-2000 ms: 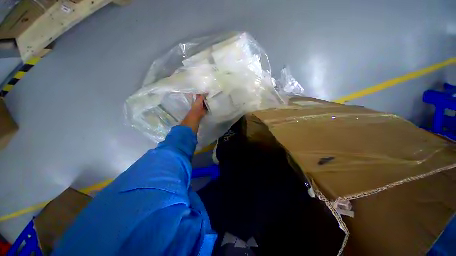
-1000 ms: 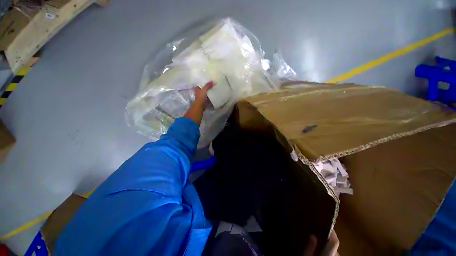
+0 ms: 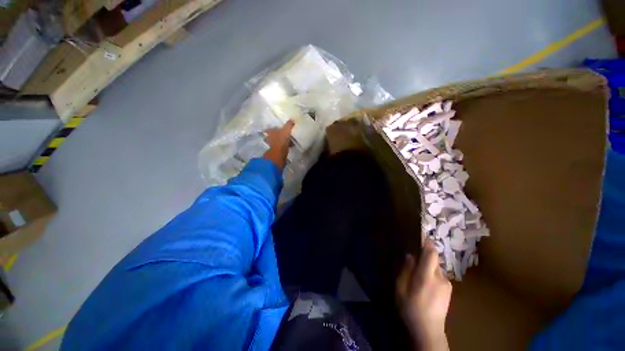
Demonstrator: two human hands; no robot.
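Note:
A clear, crinkled plastic bag [image 3: 229,140] with flat white inserts [image 3: 310,72] lies on the floor ahead of me. My left hand [image 3: 279,142] reaches to the bag's opening among the inserts; its fingertips are partly lost against the white pieces, so its hold is unclear. My right hand [image 3: 425,291] grips the near edge of the large brown waste carton [image 3: 538,158]. Many small white die-cut scraps [image 3: 442,178] lie in the carton along its left wall.
The carton stands at the right, beside my dark-clothed legs [image 3: 329,226]. A wooden pallet [image 3: 109,67] with boxes is at the upper left. Another brown carton [image 3: 24,206] is at the left edge. A yellow line [image 3: 552,46] crosses the grey floor. Blue clothing shows at the lower right.
The carton's flap has swung away, showing far more scrap inside. My right hand has come fully into view on the carton's edge. My left hand stays at the bag.

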